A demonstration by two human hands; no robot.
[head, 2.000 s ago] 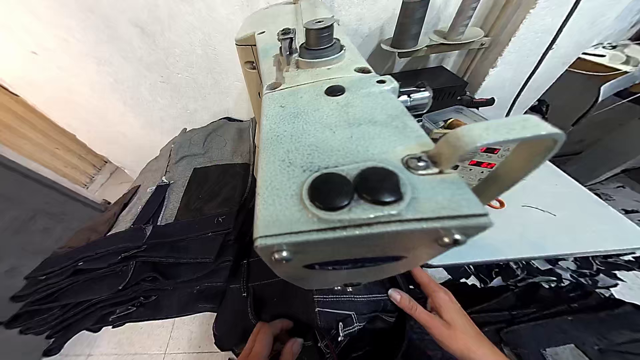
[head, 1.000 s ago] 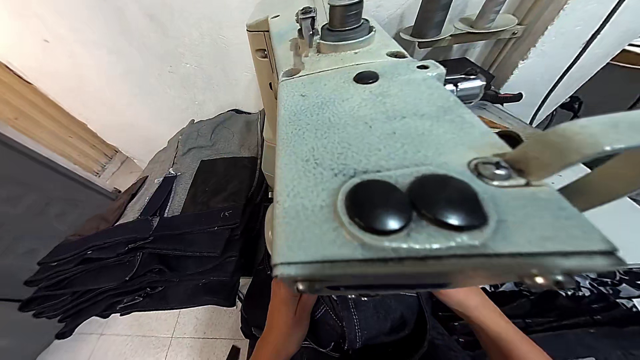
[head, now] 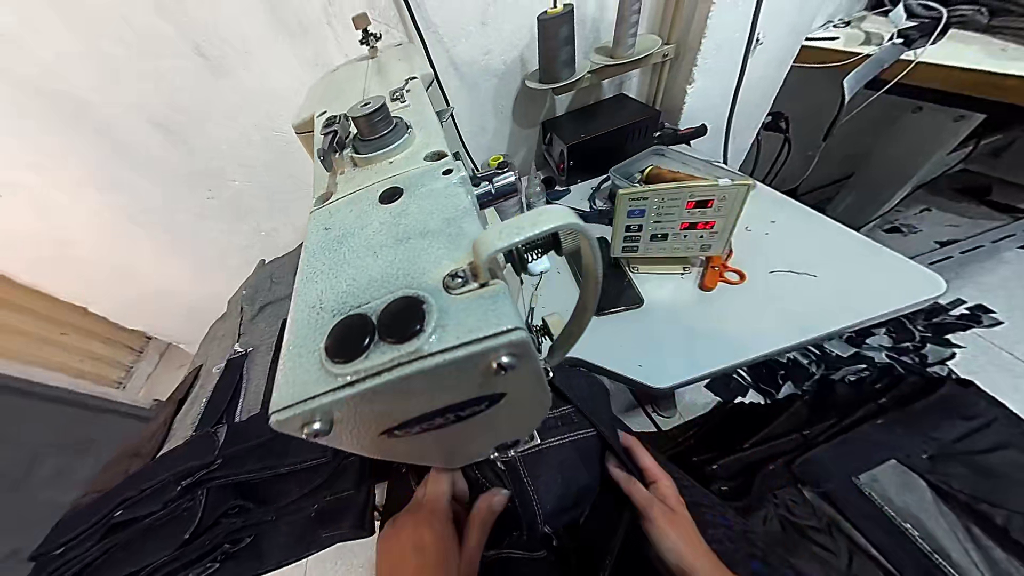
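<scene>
A Brother industrial sewing machine (head: 400,256) fills the middle of the view. Under its head lies a dark denim garment (head: 560,480) with pale topstitching. My left hand (head: 444,524) grips a fold of the denim just below the machine head, thumb on top and some fingertips hidden. To its right, my right hand (head: 660,508) holds the garment's edge between thumb and fingers. The needle area is mostly hidden behind the head.
Stacked denim pieces (head: 240,488) lie at left, with more dark garments (head: 896,480) at right. The white tabletop (head: 800,296) bears a control panel (head: 680,220), orange thread snips (head: 720,274), a black phone (head: 616,284) and a container (head: 680,164). Thread cones (head: 556,44) stand behind.
The view has shifted, bringing the panel and tabletop into sight. Both hands, largely hidden behind the machine head one second ago, now show on the denim.
</scene>
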